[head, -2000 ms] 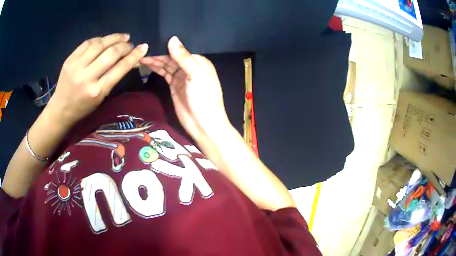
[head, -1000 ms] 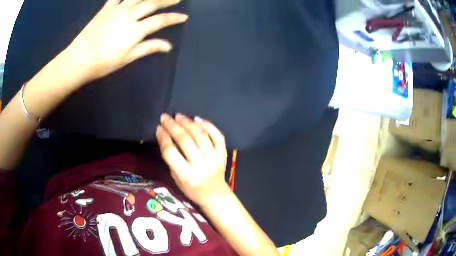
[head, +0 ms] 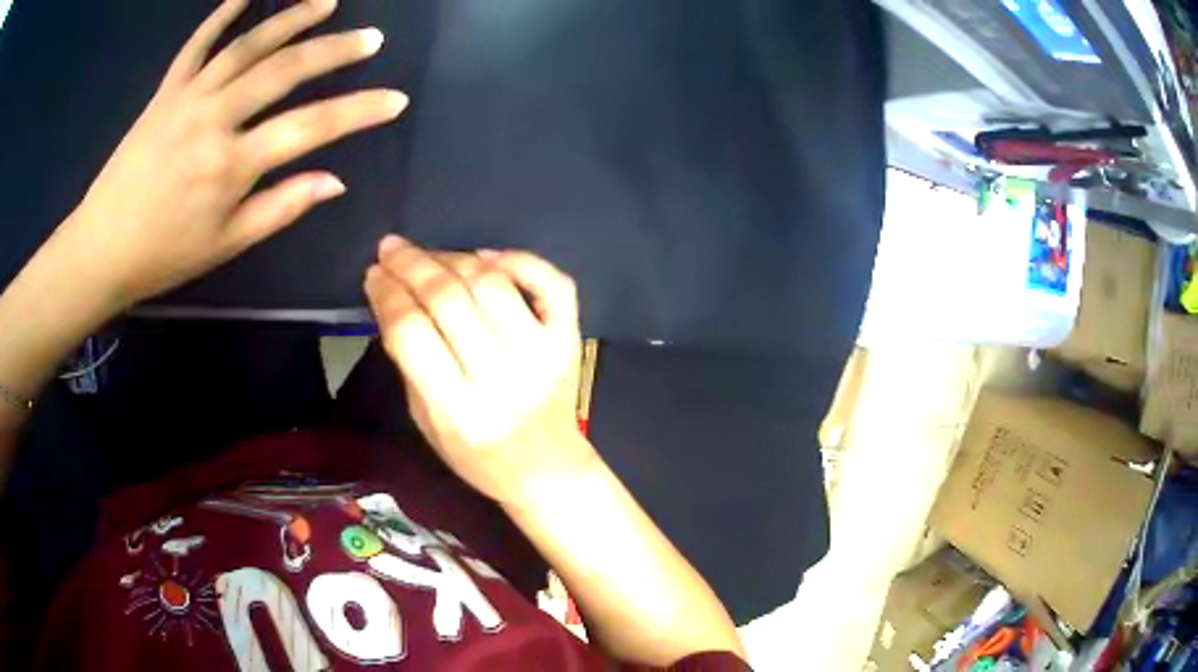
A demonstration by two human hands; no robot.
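Black fabric panels [head: 631, 171] cover the table in front of me, with a faint seam line running away from me between my hands. My left hand [head: 217, 151] lies on the fabric at the upper left, fingers spread, holding nothing. My right hand [head: 473, 341] is at the near edge of the fabric, beside the seam line, with its fingers bent and fingertips on the cloth. Whether it pinches the cloth is hidden. More black fabric [head: 709, 473] hangs lower, on the right near my lap.
A white machine part with red-handled tools [head: 1051, 148] is at the upper right. A blue-marked white tray [head: 1044, 250] is below it. Cardboard boxes [head: 1051, 492] and colourful scraps stand on the floor at the right. The table edge [head: 250, 314] shows before my lap.
My left hand has moved left and slightly down since a second ago. My right hand has shifted slightly up and left, its fingers more curled. Earlier, both hands were together near my lap.
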